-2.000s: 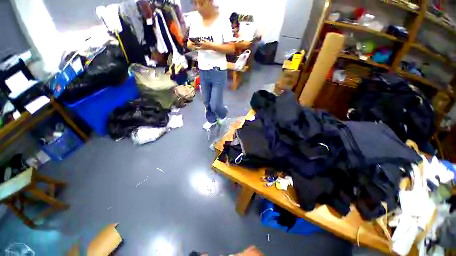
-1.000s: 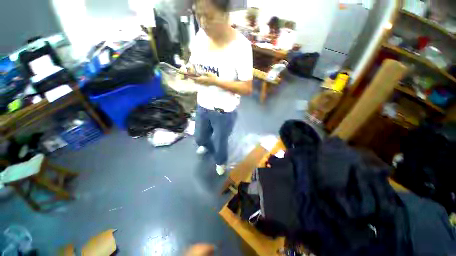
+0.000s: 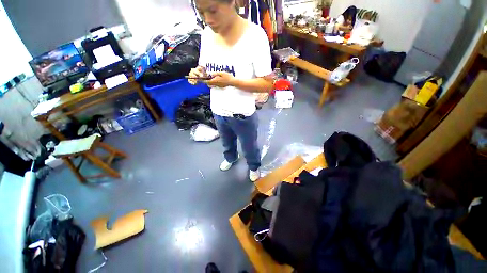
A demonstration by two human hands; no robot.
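A heap of dark black and navy garments (image 3: 368, 213) lies on the wooden worktable (image 3: 246, 240) at the lower right, nearest in front of me. A thin white drawcord loop (image 3: 261, 235) hangs from dark cloth near the table's left edge. Neither of my hands is in the picture. A dark shoe tip (image 3: 212, 267) shows at the bottom edge.
A person (image 3: 235, 69) stands beyond the table, holding a phone (image 3: 199, 78). A notched cardboard piece (image 3: 120, 229) and black plastic bags (image 3: 64, 245) lie on the floor at left. A wooden stool (image 3: 88, 152), blue bin (image 3: 165, 98) and bench (image 3: 309, 69) stand farther back.
The view has swung left and moved nearer the table end and the person. The skin-coloured blur, partly seen at the bottom edge earlier, is gone. The person still holds the phone.
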